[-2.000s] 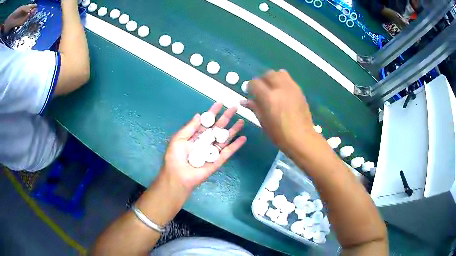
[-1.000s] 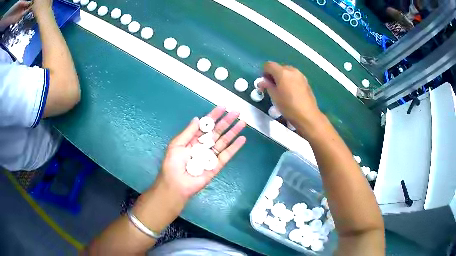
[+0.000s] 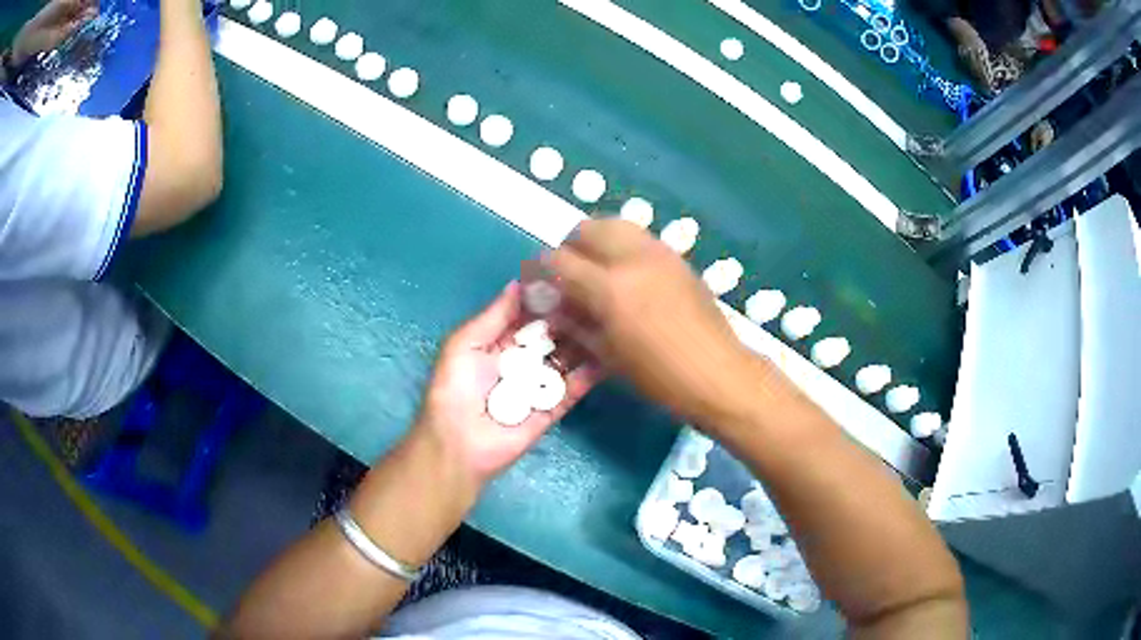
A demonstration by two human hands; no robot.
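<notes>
My left hand (image 3: 482, 406) is palm up and holds several small round white plastic parts (image 3: 509, 403). My right hand (image 3: 613, 300) is blurred over the left fingertips, its fingers at a white part there; its grip is partly hidden. A row of white parts (image 3: 546, 163) lies on the green conveyor belt (image 3: 601, 88), beyond the white guide strip (image 3: 413, 144). A clear tub (image 3: 732, 585) with loose white parts stands on the near green surface, partly behind my right forearm.
A white machine housing (image 3: 1016, 363) with black handles stands at the right, below metal posts (image 3: 1039, 113). At left, a person's arm (image 3: 188, 119) reaches over a blue tray (image 3: 113, 63). Two white parts (image 3: 732, 49) lie on a farther lane. A blue stool (image 3: 188, 438) is below.
My right hand has moved back from the row to my left hand's fingertips. The row parts have shifted slightly right. More row parts now show between my right hand and the machine.
</notes>
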